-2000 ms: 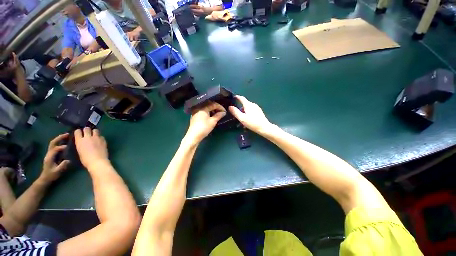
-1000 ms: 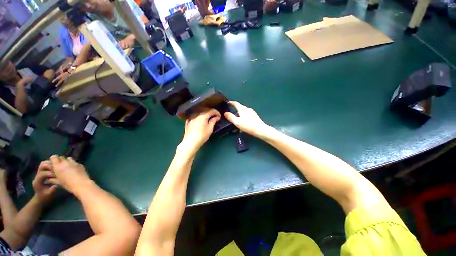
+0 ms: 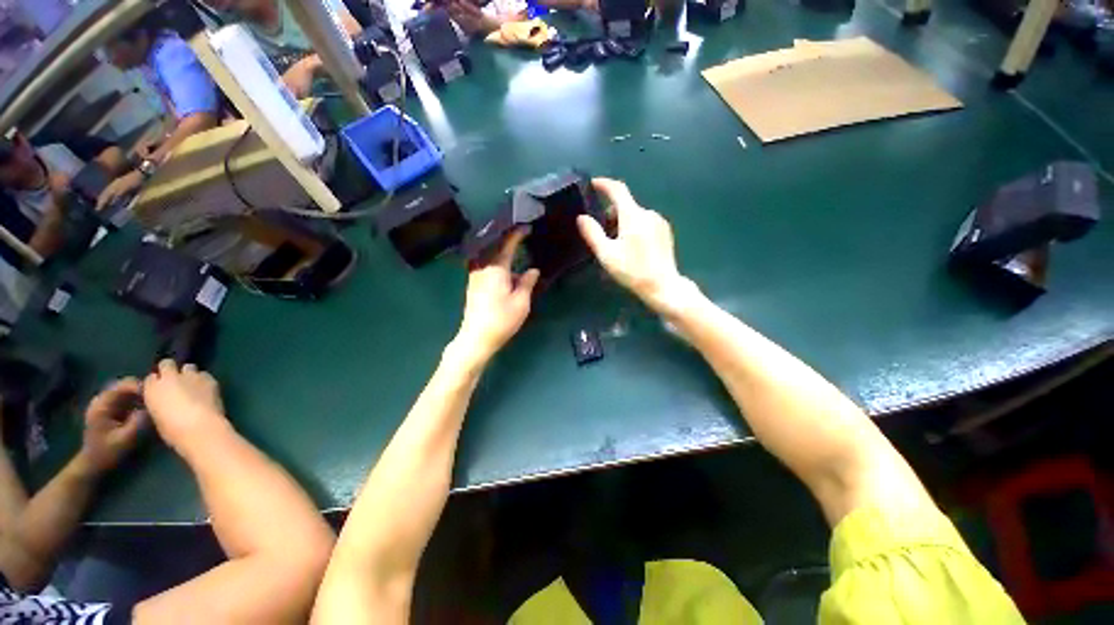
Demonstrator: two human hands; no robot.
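A black retail box (image 3: 556, 232) is held open between my two hands near the middle of the view, its dark inside facing me. My left hand (image 3: 496, 297) grips its left side, with the fingers partly behind a black flap. My right hand (image 3: 635, 244) holds its right edge, thumb at the front. Contents inside are too dark to make out. A small black device (image 3: 588, 346) with pale marks lies on the green worktable (image 3: 757, 269) in front of the box.
Another open black box (image 3: 423, 225) stands just left. A blue bin (image 3: 392, 148) is behind it. A cardboard sheet (image 3: 831, 88) lies at upper right, tilted black boxes (image 3: 1032, 226) at far right. A neighbour's hands (image 3: 153, 403) work at left. Other people sit at upper left.
The held box has been raised and turned, so its dark inside shows and the brown lid face no longer does. My right hand has moved up and right. The small device shows more pale marks.
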